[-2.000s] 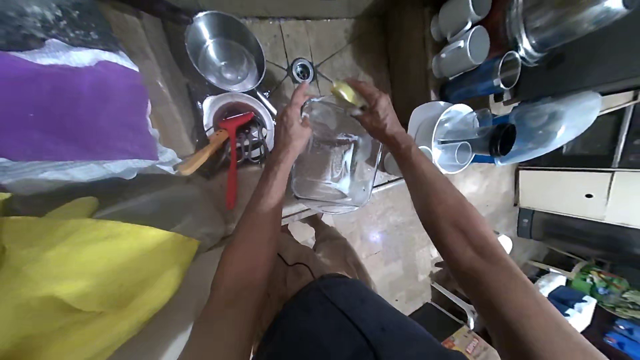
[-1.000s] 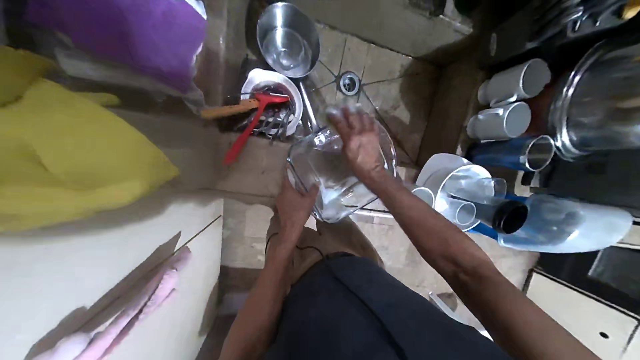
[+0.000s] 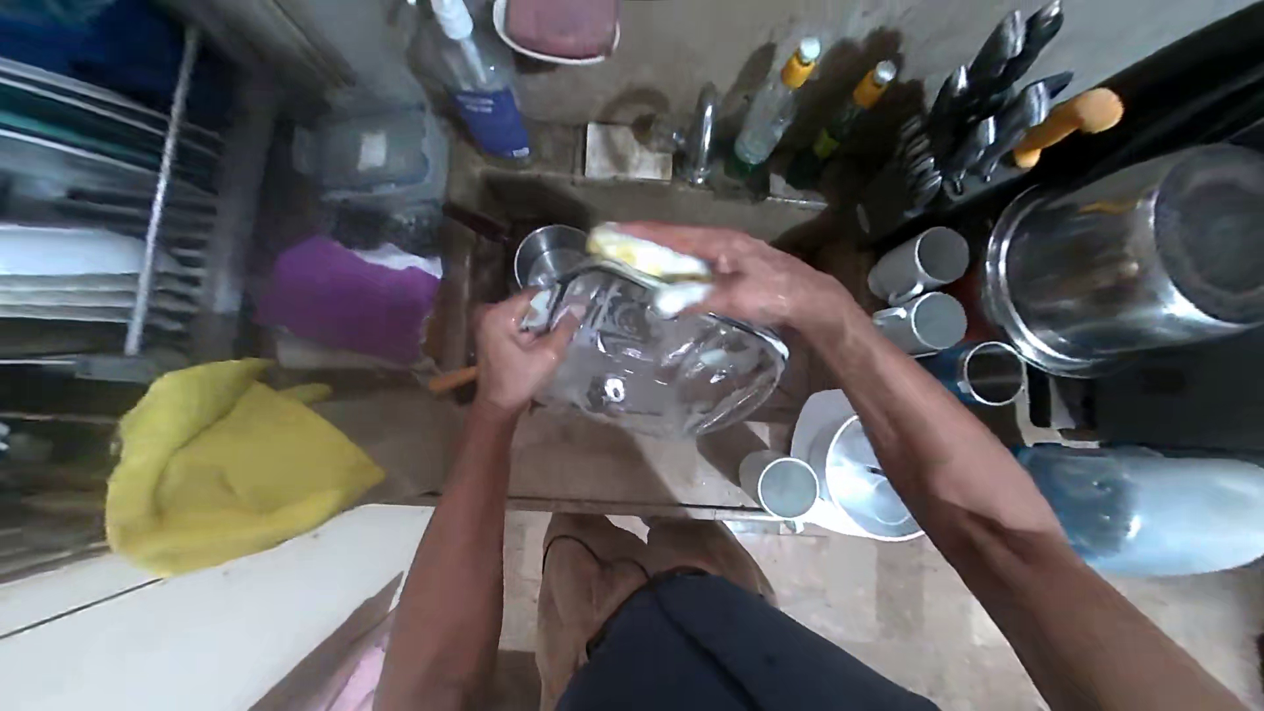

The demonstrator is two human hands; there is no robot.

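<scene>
A clear glass dish (image 3: 652,380) is held tilted over the sink. My left hand (image 3: 518,351) grips its left rim, with soap suds at the fingers. My right hand (image 3: 755,276) holds a yellow, sudsy sponge (image 3: 647,255) against the upper rim of the dish. Behind the dish, at its upper left, a metal pot (image 3: 549,255) shows in part in the sink. An orange-brown handle (image 3: 454,379) pokes out left of my left hand; the rest of it is hidden.
The faucet (image 3: 703,133) rises at the back wall, beside glass bottles (image 3: 775,109). Mugs (image 3: 938,259), a large metal pot (image 3: 1096,257) and a white container (image 3: 869,479) are at right. A yellow cloth (image 3: 237,464) and purple cloth (image 3: 351,301) are left; a dish rack (image 3: 158,197) stands beyond.
The view has shifted up toward the back wall. My right hand, shown over the dish one second ago, is now at its upper rim with the sponge. My left hand has moved up the dish's left side.
</scene>
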